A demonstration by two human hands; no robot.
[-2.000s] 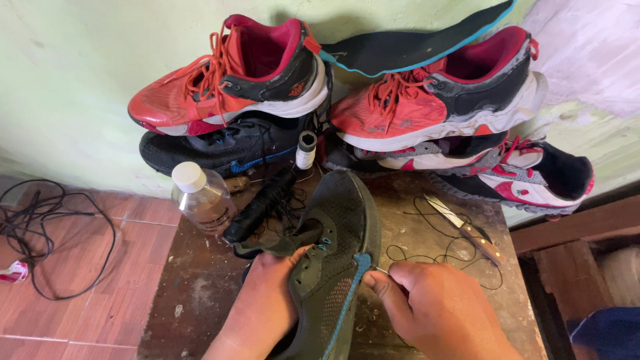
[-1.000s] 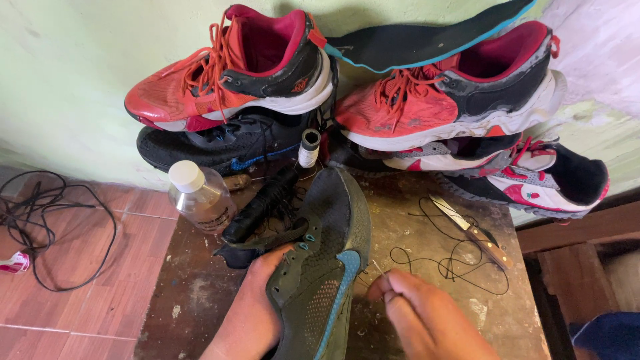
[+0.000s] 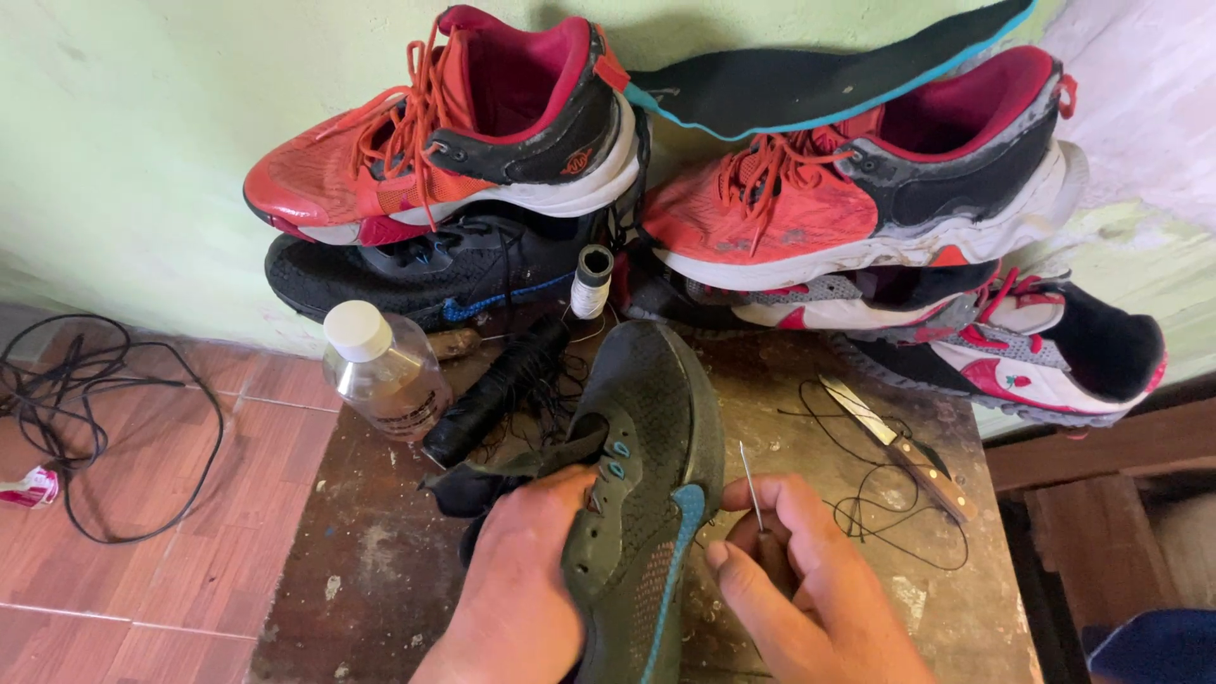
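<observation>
A black sneaker with a blue side stripe stands toe away from me at the front of a worn wooden table. My left hand grips it at the opening and tongue, some fingers hidden inside. Just right of the sole, my right hand holds a sewing awl, its thin metal shaft pointing up and its handle partly hidden in the palm. The awl tip is apart from the shoe. Black thread lies in loops right of that hand, around a knife with a wooden handle.
Behind are a clear bottle with a white cap, a black thread spool and a white thread spool. Red sneakers rest on other shoes by the wall, with an insole on top. A black cable lies on the floor tiles.
My right hand has moved away from the sneaker's blue stripe, and the awl now points upward beside the sole. My left hand has kept its hold on the shoe.
</observation>
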